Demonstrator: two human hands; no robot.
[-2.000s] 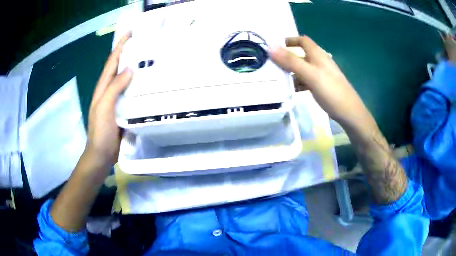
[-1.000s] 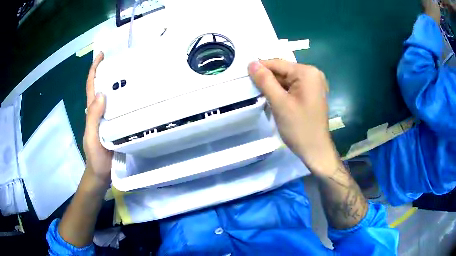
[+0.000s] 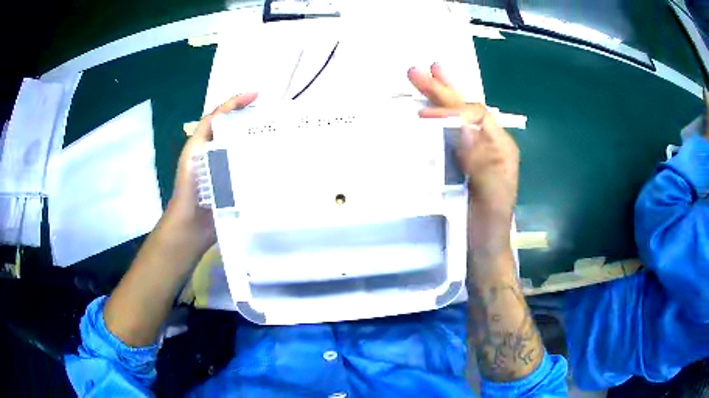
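The white housing (image 3: 311, 167) is turned so a plain face shows, with a small brass-coloured hole, a row of small slots and dark grey corner patches. Its open rectangular handle frame (image 3: 357, 307) is on the side nearest me. My left hand (image 3: 194, 175) holds the ribbed left edge, thumb hidden. My right hand (image 3: 482, 148) grips the upper right corner, slightly blurred, two fingers raised beyond the edge. The round lens hole is hidden. A thin black cable (image 3: 317, 71) lies on the white sheet beyond the housing.
A white work mat (image 3: 373, 47) is taped to the green bench (image 3: 575, 140). White sheets (image 3: 101, 186) lie at the left. A dark framed item (image 3: 299, 9) is at the top edge. Another person's blue sleeve (image 3: 676, 210) is at the right. My smock is just below the housing.
The housing has been tilted up, so the cover with the lens has gone from view and the plain face shows. Both hands have shifted along its edges. The black cable has come into view.
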